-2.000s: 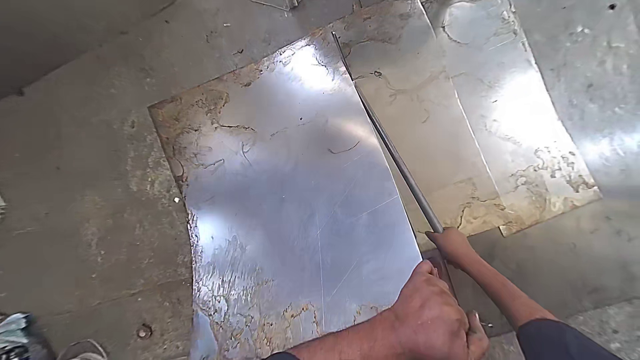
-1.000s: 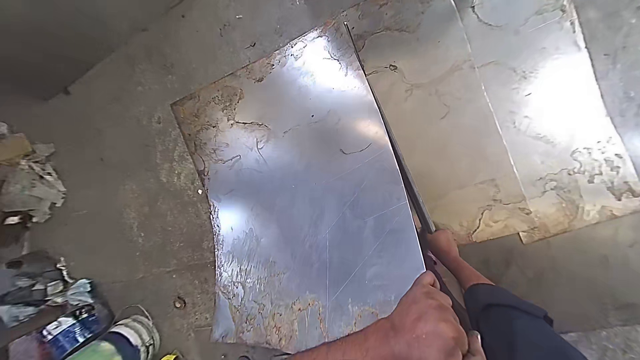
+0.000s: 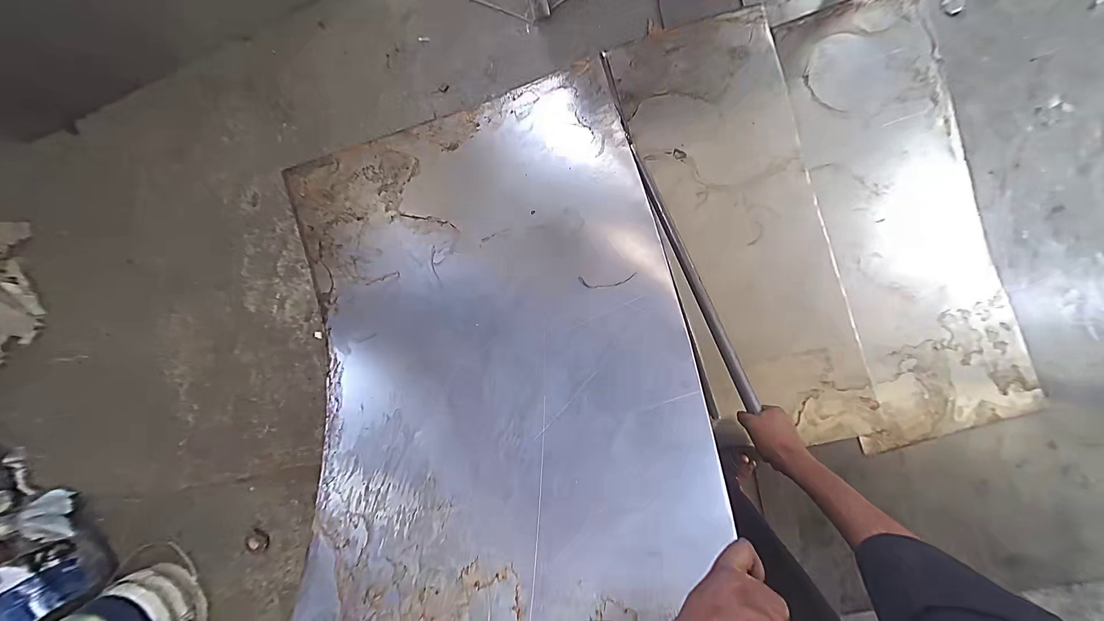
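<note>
A large, shiny metal sheet [image 3: 517, 345] with brown stains lies across the middle of the head view. My left hand [image 3: 737, 586] grips its right edge near the bottom of the view. Gripped in my right hand [image 3: 772, 431] is the near end of a long grey metal rod [image 3: 703, 293]. This rod runs up along the sheet's right edge to its far corner, with a narrow gap between them nearer to me. Beneath and to the right are stained metal sheets [image 3: 742, 233], with a lengthwise edge between two of them. My left fingertips are partly hidden.
A bare foot [image 3: 746, 466] and a dark trouser leg [image 3: 776, 552] are beside the sheet's right edge. Crumpled scraps [image 3: 17, 293] and a cluttered pile [image 3: 52, 552] lie on the concrete floor [image 3: 190, 388] at left. A round banded object [image 3: 155, 595] is at bottom left.
Compared with one second ago, the rod's near end and my right hand are farther from the sheet's right edge. My left hand still grips that edge. The view has shifted.
</note>
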